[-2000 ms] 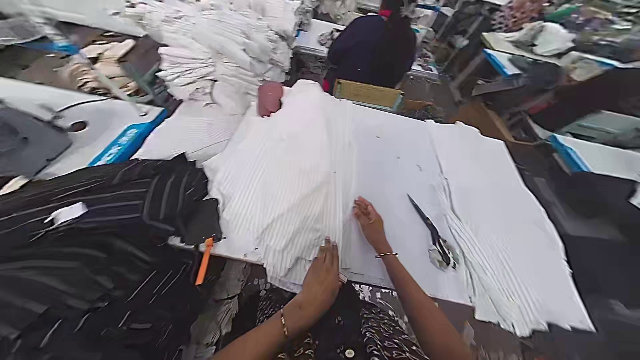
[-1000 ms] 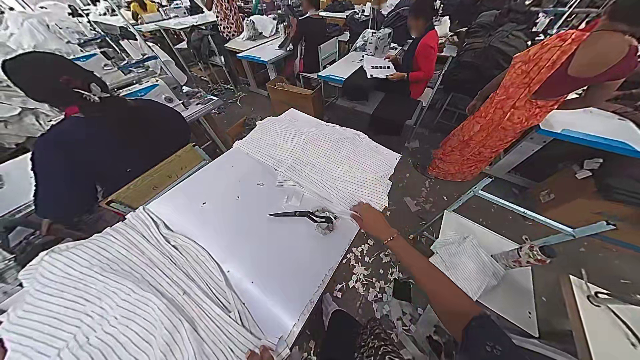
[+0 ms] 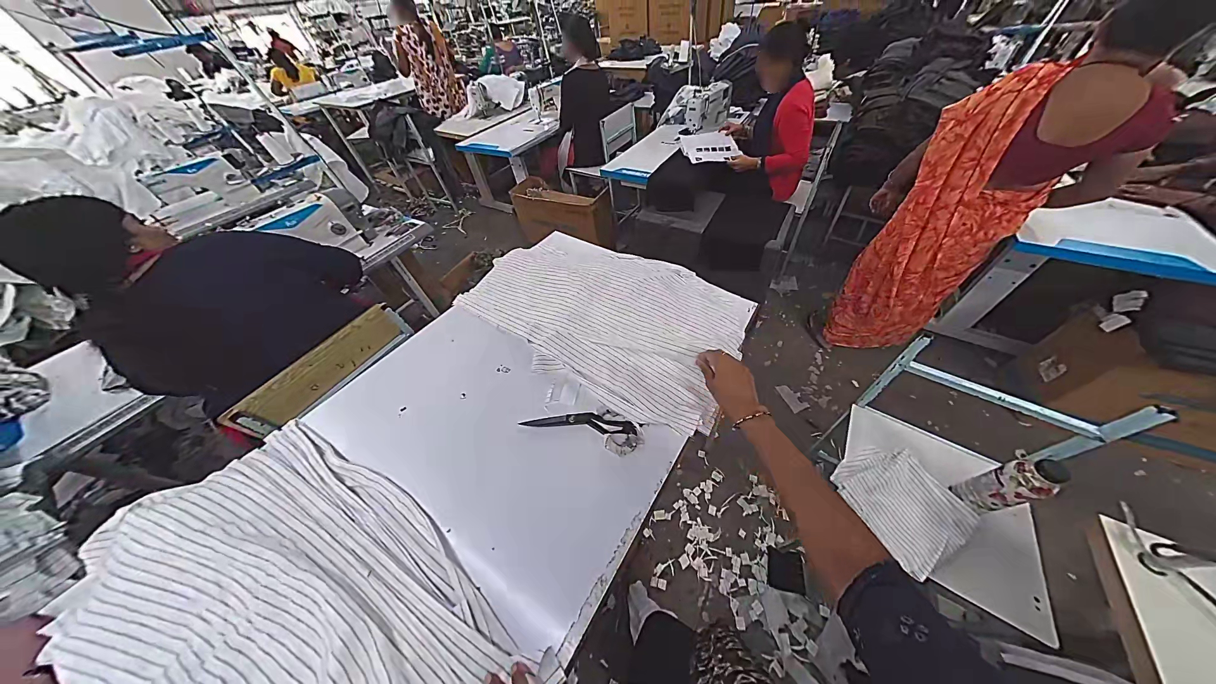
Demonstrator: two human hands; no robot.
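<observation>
My right hand [image 3: 730, 382] reaches to the right edge of a stack of striped white fabric pieces [image 3: 608, 323] at the far end of a white table [image 3: 427, 446]; the fingertips meet the cloth, and whether they pinch it is unclear. Only a few fingertips of my left hand [image 3: 513, 674] show at the bottom edge, by the corner of a larger striped white fabric pile [image 3: 256, 570]. Between the two piles lie black-handled fabric shears [image 3: 584, 423], blades pointing left, beside a small clear scrap.
A person in dark clothing [image 3: 218, 304] sits left, beside a wooden board [image 3: 318, 370]. A person in an orange sari [image 3: 931, 209] stands right. Scraps [image 3: 712, 532] litter the floor. A lower white board [image 3: 1007, 560] holds striped cloth and a flowered bottle [image 3: 1012, 483].
The view has swung far to the right. My right hand has moved from beside the large pile to the smaller stack past the shears. My left hand has mostly left the view.
</observation>
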